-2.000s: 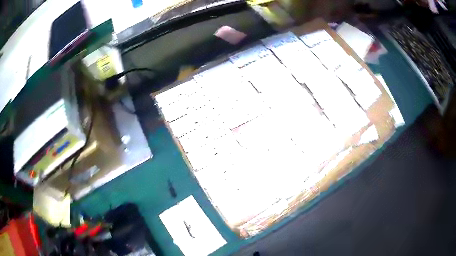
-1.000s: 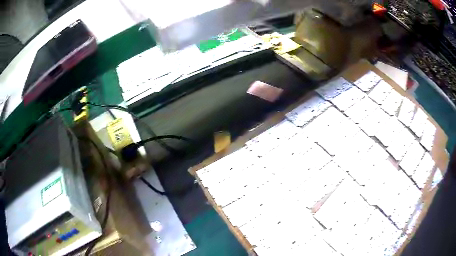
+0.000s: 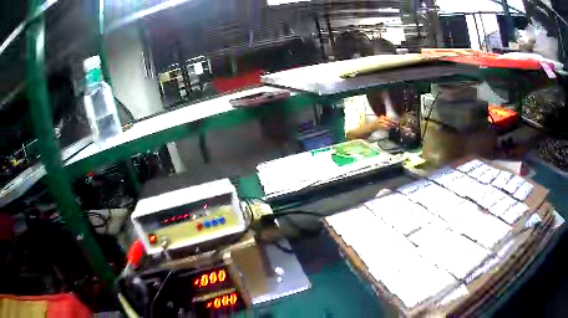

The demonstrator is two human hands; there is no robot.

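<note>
No hand of mine is in the picture. A parts board point(image 3: 430, 227), a brown cardboard stack covered with rows of white rectangles, lies on the green bench at the right. The white bench digital meter point(image 3: 189, 218) stands left of centre, with red digits and red and blue buttons. Below it, the dark dual-display panel meter point(image 3: 215, 292) shows two rows of red digits. The red grip of the toggle clamp point(image 3: 135, 253) is at its left; the rest of the clamp is dark and unclear.
Red plastic trays point(image 3: 47, 305) are cut off at lower left. A green post point(image 3: 65, 186) rises at left. A shelf holds a bottle point(image 3: 101, 105) and a smartphone point(image 3: 260, 97). Another person's hand point(image 3: 367, 127) shows beyond the dark channel. A cardboard box point(image 3: 458, 136) stands behind the board.
The view has lifted and pulled back, so the shelf, bottle, green post and other person's hand now show. The panel meter's digits have come into view. No hand of mine has appeared.
</note>
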